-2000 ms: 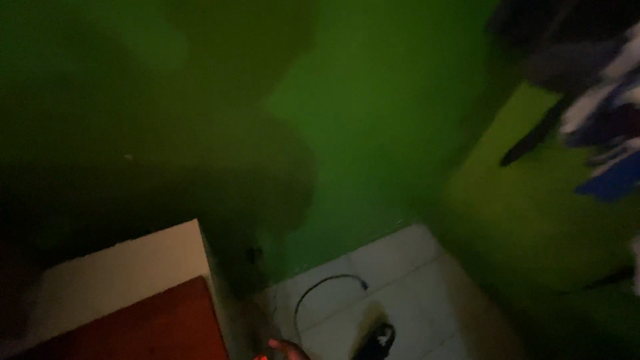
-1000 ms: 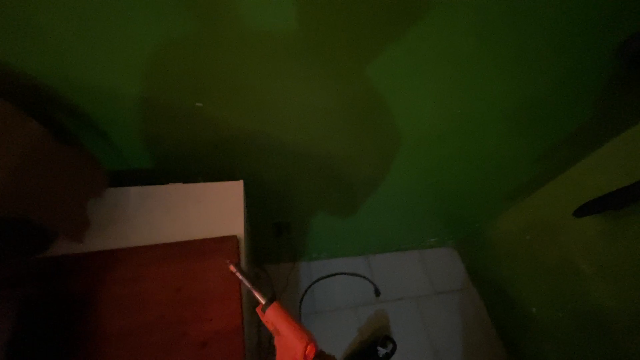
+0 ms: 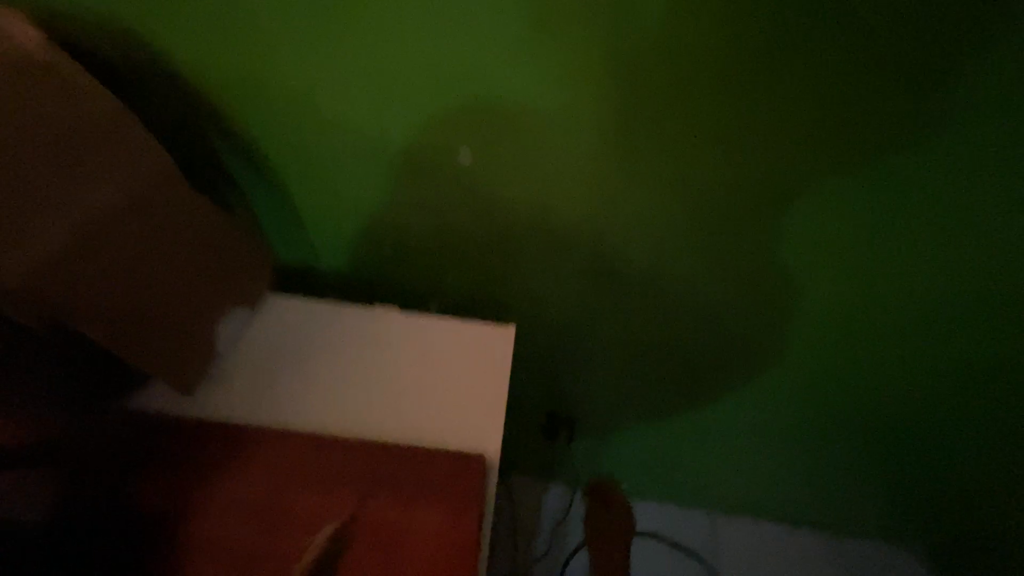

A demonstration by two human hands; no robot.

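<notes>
The picture is dark and blurred. A rounded reddish-brown shape (image 3: 608,524) at the bottom edge, right of the cabinet, looks like part of my right hand; its grip cannot be made out. My left hand does not show. Low on the left, a slim pale blurred object (image 3: 324,548) lies across the view of the reddish-brown wooden surface (image 3: 416,496); what it is cannot be told. Behind that surface is the white top of a cabinet or table (image 3: 384,356).
A large brown sheet-like object (image 3: 120,208) overlaps the white top at left. A green wall (image 3: 496,72) rises behind. Dark cables (image 3: 676,544) lie on the pale tiled floor (image 3: 752,540), with a small dark fitting (image 3: 558,426) low on the wall.
The view has shifted, showing more of the left side. A red-handled tool with a thin metal shaft, plain one second ago at the bottom, is no longer clearly seen.
</notes>
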